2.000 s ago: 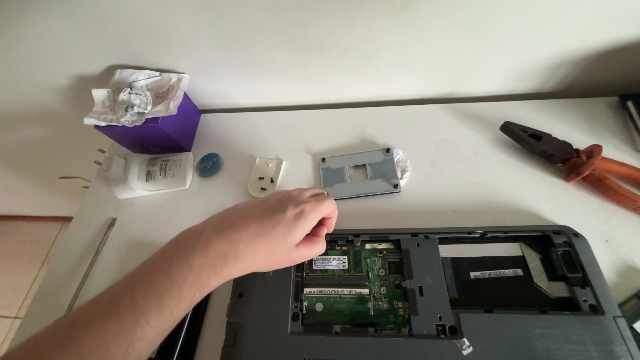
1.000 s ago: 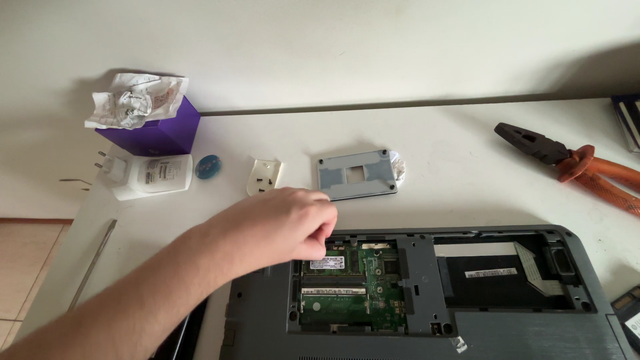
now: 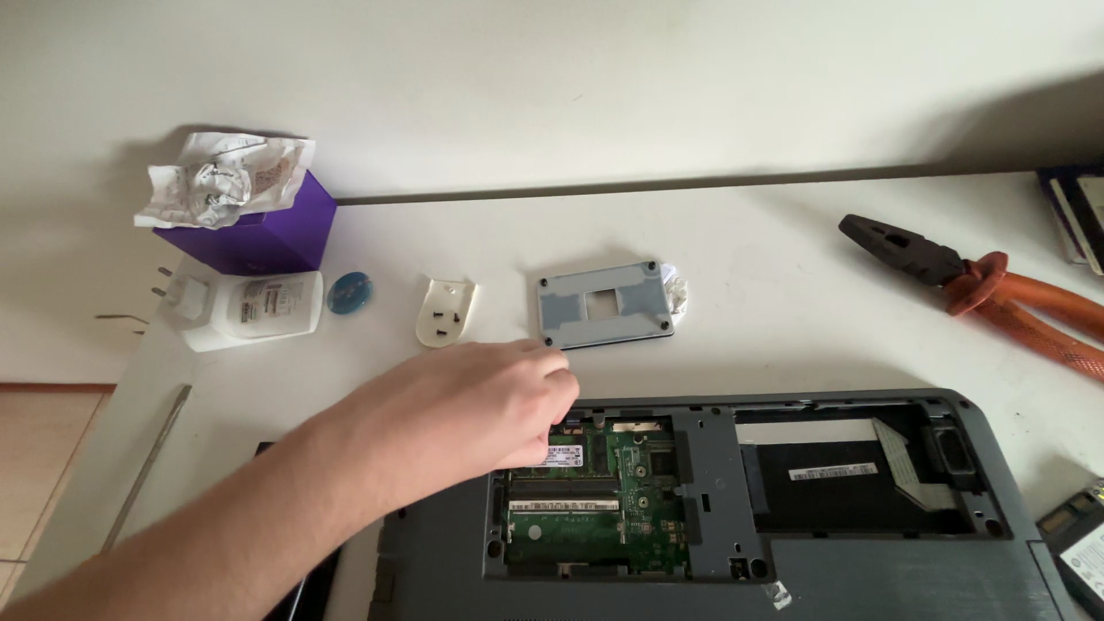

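Observation:
My left hand reaches in from the lower left, fingers curled down over the upper left of the open memory bay of an upturned laptop. Its fingertips are at a labelled memory module; they are partly hidden, so whether they grip it cannot be seen. Below the module lies a memory slot with a white strip, on the green circuit board. To the right, a second open bay shows a flat ribbon cable. My right hand is out of view.
Behind the laptop lie a grey metal plate, a cream plastic piece with several small screws, a blue disc, a white bottle and a purple box topped with crumpled paper. Orange-handled pliers rest at right, a thin metal tool at left.

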